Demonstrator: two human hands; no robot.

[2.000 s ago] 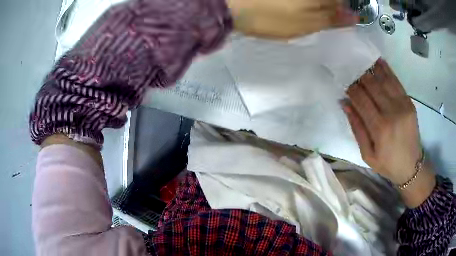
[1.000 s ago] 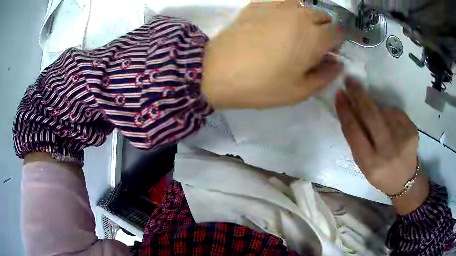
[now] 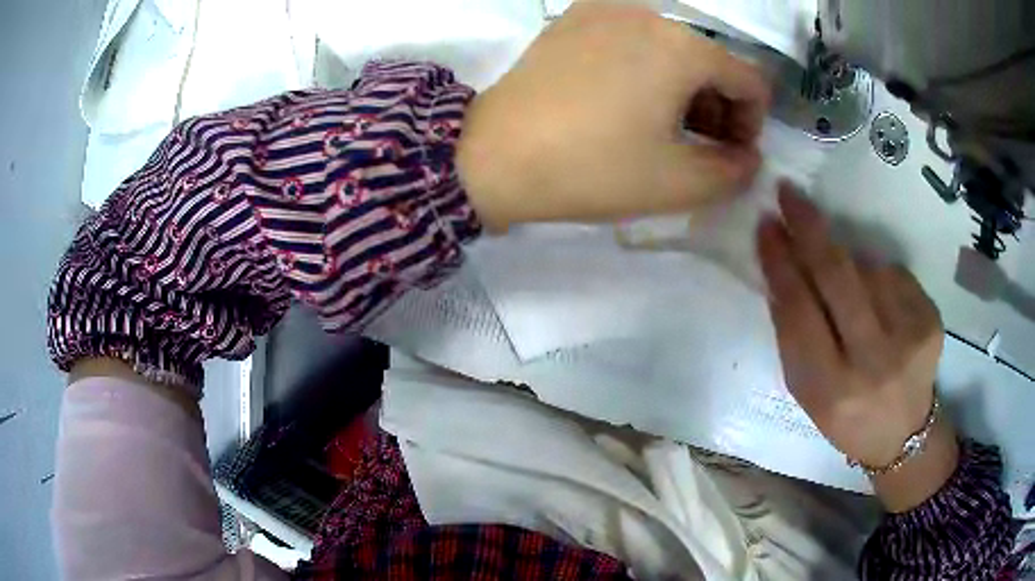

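Observation:
A white fabric piece (image 3: 602, 284) lies on the white machine table in front of the needle area. My left hand (image 3: 619, 125) is above it with curled fingers, pinching a bit of white fabric near its fingertips; the grip itself is partly hidden. My right hand (image 3: 851, 329) lies palm down with its fingertips at the fabric's right edge, and what is under it is hidden. The sewing machine head (image 3: 942, 57) is at the upper right, beside the shiny needle plate (image 3: 838, 111).
A heap of cream-white sewn work (image 3: 545, 454) hangs over my lap below the table edge. White pieces (image 3: 238, 57) lie at the upper left. An open dark drawer (image 3: 312, 386) is below my left sleeve. A printed ruler (image 3: 783, 420) runs along the table front.
Over two seconds my left hand has come down from the top edge to beside my right fingertips. My right hand has shifted slightly lower. More of the machine head shows.

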